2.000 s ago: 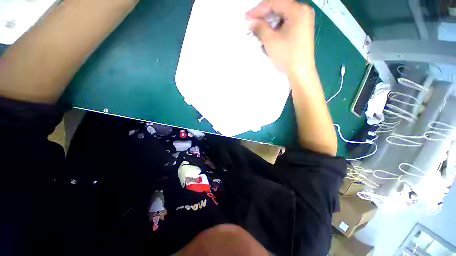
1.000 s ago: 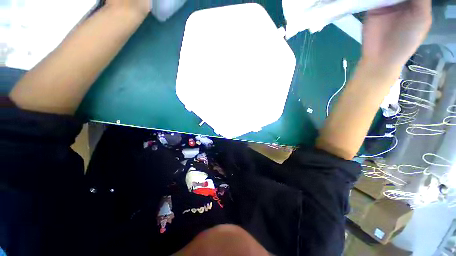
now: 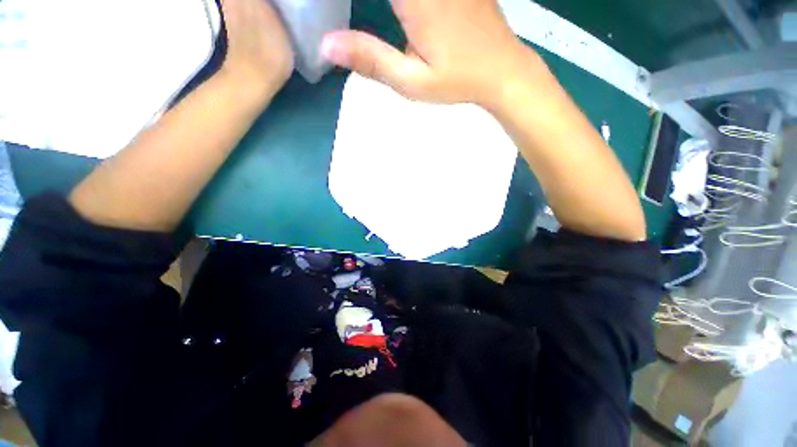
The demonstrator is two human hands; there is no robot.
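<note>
A flat white hexagonal housing (image 3: pixel 424 175), overexposed, lies on the green bench in front of me. My left hand (image 3: pixel 258 39) is at the top edge left of centre, its fingers cut off or hidden, beside a greyish translucent piece that looks like a plastic bag (image 3: pixel 316 35). I cannot tell whether it grips the bag. My right hand (image 3: pixel 437 52) is over the housing's far edge. Its thumb points left and its tip overlaps the bag's right edge. Its other fingers are cut off by the top edge, so its hold is unclear.
More white housings (image 3: pixel 87 79) lie at the far left, on the left forearm's outer side. A dark phone (image 3: pixel 661 157), a crumpled white tissue (image 3: pixel 690 175) and coiled white cords (image 3: pixel 743 183) are at the right. The bench's front edge (image 3: pixel 297 251) runs close to my body.
The view has shifted, so the bench shows lower. My right hand has come back from the far right to the housing's far edge; the white sheet-like material seen near it is out of view.
</note>
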